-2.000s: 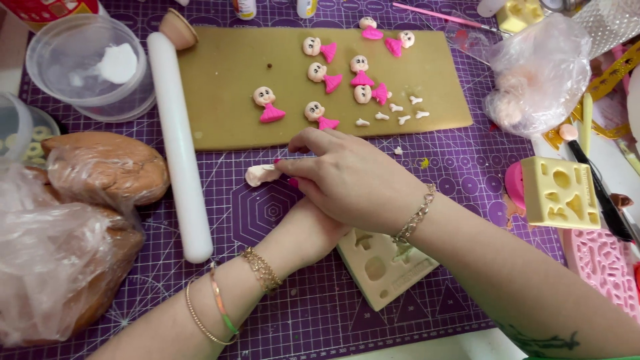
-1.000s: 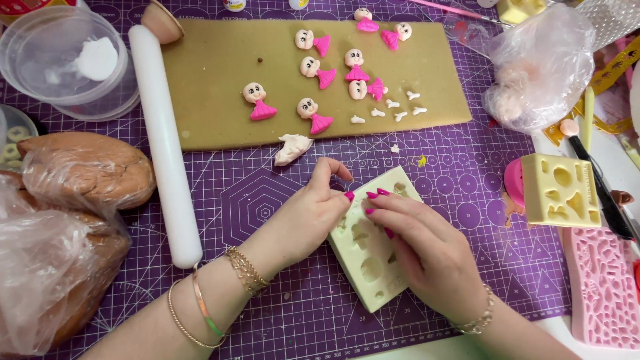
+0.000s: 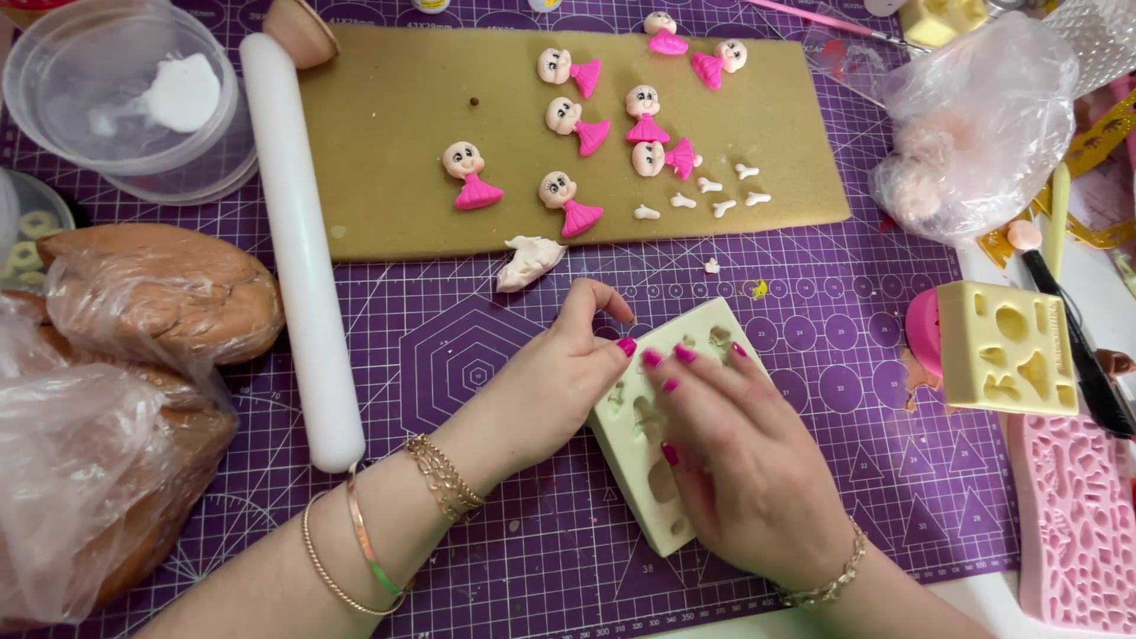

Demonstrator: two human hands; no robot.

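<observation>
A pale green silicone mold [image 3: 652,426] with small cavities lies tilted on the purple cutting mat. My left hand [image 3: 555,382] touches its upper left edge with the fingertips. Over its middle and right side lies my right hand [image 3: 754,453], fingers pressed to the surface; what is beneath them is hidden. A lump of pale modelling clay [image 3: 530,263] rests against the near edge of the tan board [image 3: 390,177]. Several small doll figures with pink dresses [image 3: 477,191] and several tiny pale clay limbs [image 3: 682,201] lie on that board.
A white rolling pin [image 3: 302,257] lies left of the board, near a clear plastic tub [image 3: 115,155] and brown clay in plastic wrap [image 3: 169,288]. On the right are a yellow mold [image 3: 1007,346], a pink textured mold [image 3: 1078,524] and a plastic bag with pale clay [image 3: 976,133].
The clay lump, under my fingers two seconds ago, lies free by the board. Both hands have moved to the green mold, and my right fingers have shifted over its surface since one second ago.
</observation>
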